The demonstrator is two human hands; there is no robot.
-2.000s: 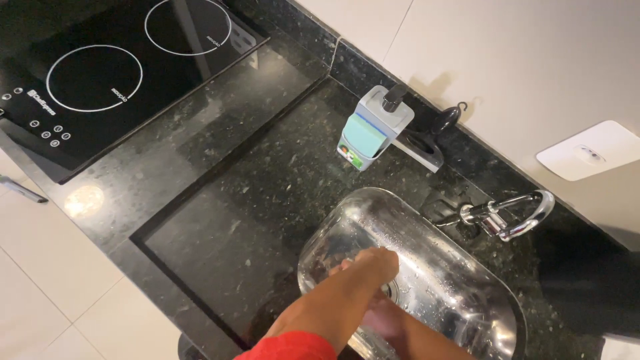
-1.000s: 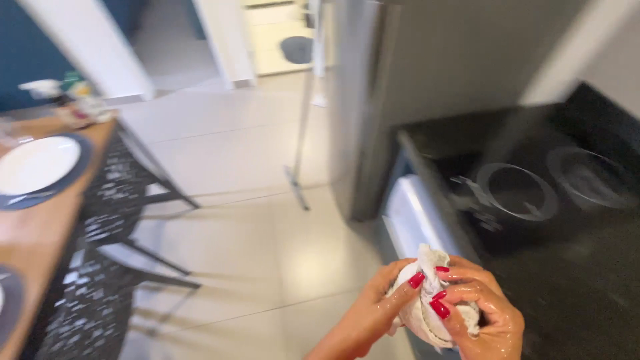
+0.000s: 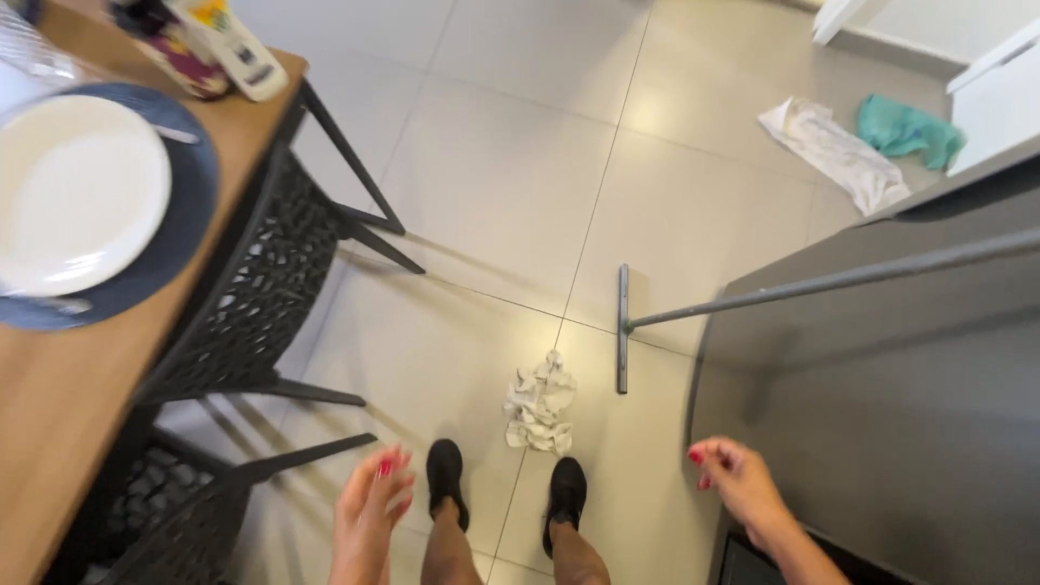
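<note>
A crumpled white cloth [image 3: 540, 404] lies on the tiled floor just ahead of my black shoes. My left hand [image 3: 378, 496] is at the lower left of the cloth, held in the air with its fingers apart and nothing in it. On the other side, my right hand [image 3: 727, 471] is raised near the dark grey appliance, its fingers curled, and no object shows in it. Beyond the cloth, a floor squeegee [image 3: 623, 329] rests its head on the tiles, its long grey handle slanting to the right across the appliance front.
At left stands a wooden table [image 3: 89, 374] with a white plate [image 3: 77, 195], a blue placemat [image 3: 191, 219] and bottles [image 3: 236, 49]. Black openwork chairs [image 3: 260, 284] stretch their legs over the floor. A white cloth [image 3: 837, 150] and a green cloth [image 3: 906, 130] lie beyond the grey appliance [image 3: 877, 382].
The white cloth, held in both my hands one second ago, is now on the floor, and my hands are apart. The view has swung from the sink to the floor.
</note>
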